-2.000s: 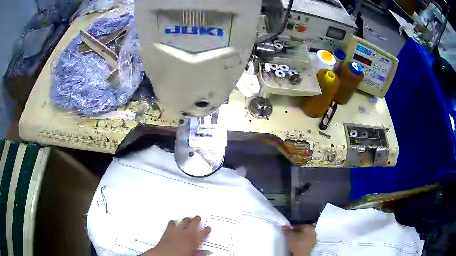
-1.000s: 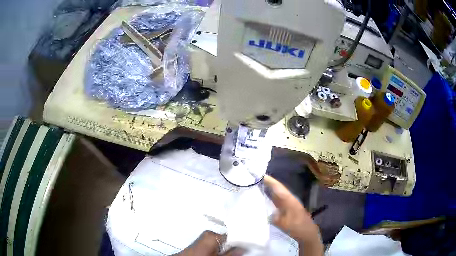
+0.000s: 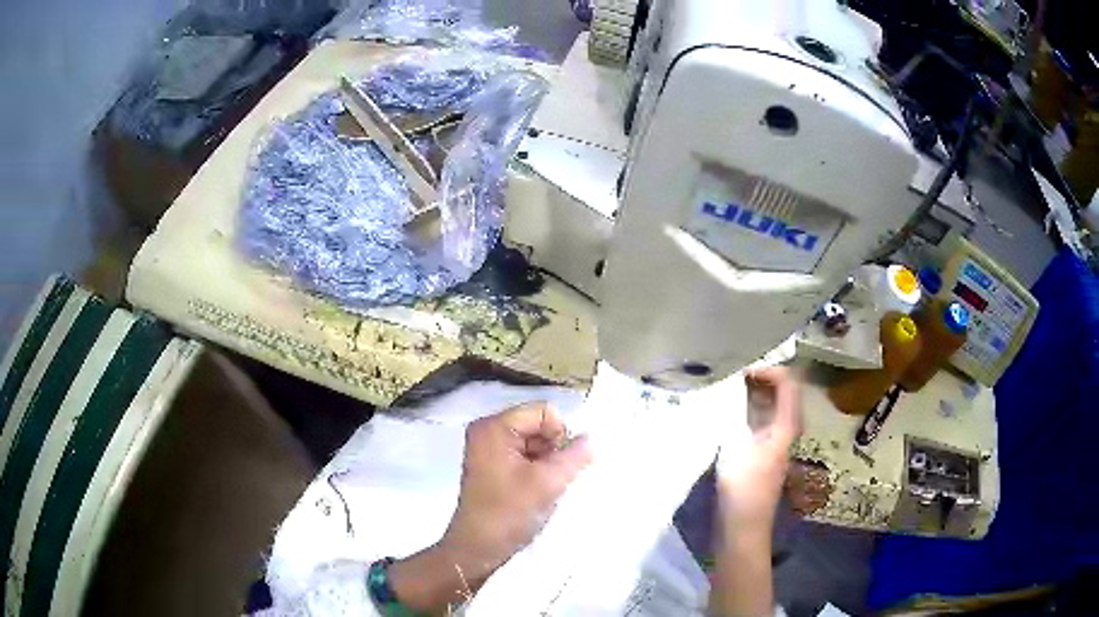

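Note:
A large white fabric panel runs from the lap up to the underside of the cream JUKI machine head and covers the machine bed. Thin dark lines show on its left part. My left hand is left of the raised fabric strip, fingers curled, pinching its left edge. My right hand is at the strip's right side just under the head, slightly blurred, with its fingers at the fabric edge. The needle and presser foot are hidden.
A plastic bag of bluish-purple pieces with crossed tan strips lies on the table at left. Thread cones, a dark slim tool and a control panel stand at right. A striped chair is lower left.
The panel has been raised from the lap to under the head, covering the bed. Both hands have moved up to the head. The view has shifted, showing the machine further right.

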